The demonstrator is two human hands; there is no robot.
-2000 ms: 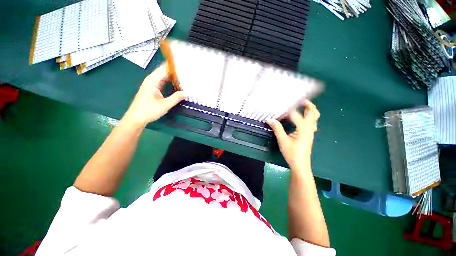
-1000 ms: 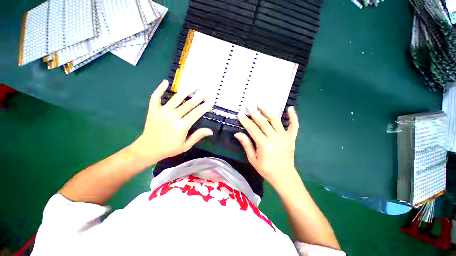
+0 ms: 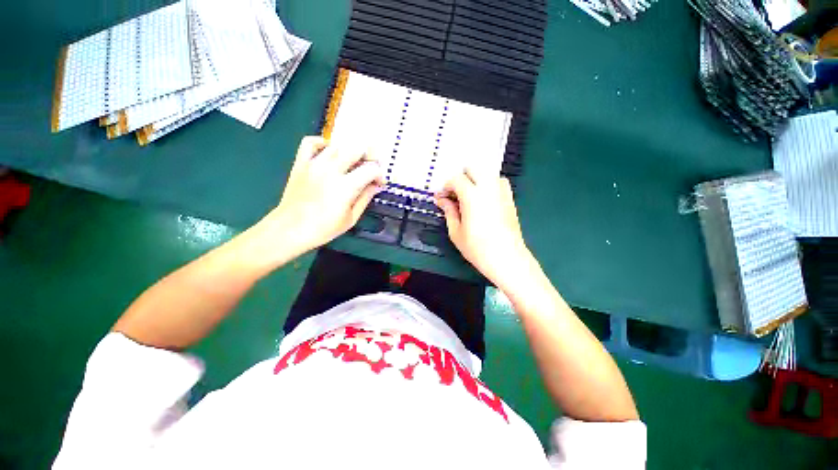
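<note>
A white PCB panel (image 3: 419,138) with an orange edge at its left end lies flat on the black slotted tray (image 3: 496,37). My left hand (image 3: 333,191) pinches the panel's near edge, left of its middle. My right hand (image 3: 481,220) pinches the same near edge, right of the middle. A narrow strip (image 3: 409,197) lies along the near edge between my fingertips; whether it is joined to the panel I cannot tell. The tray's oval handle openings show just below.
Fanned loose panels (image 3: 156,69) lie at the upper left. A loose strip pile (image 3: 614,7) is at the top. A grey tangled bundle (image 3: 746,69) and wrapped stacked panels (image 3: 758,252) are at the right, above a blue stool (image 3: 730,356). A red stool (image 3: 798,404) stands on the floor.
The panel has gone from raised and tilted to lying flat on the tray. My hands have changed from spread fingers on it to curled fingers pinching its near edge, closer together.
</note>
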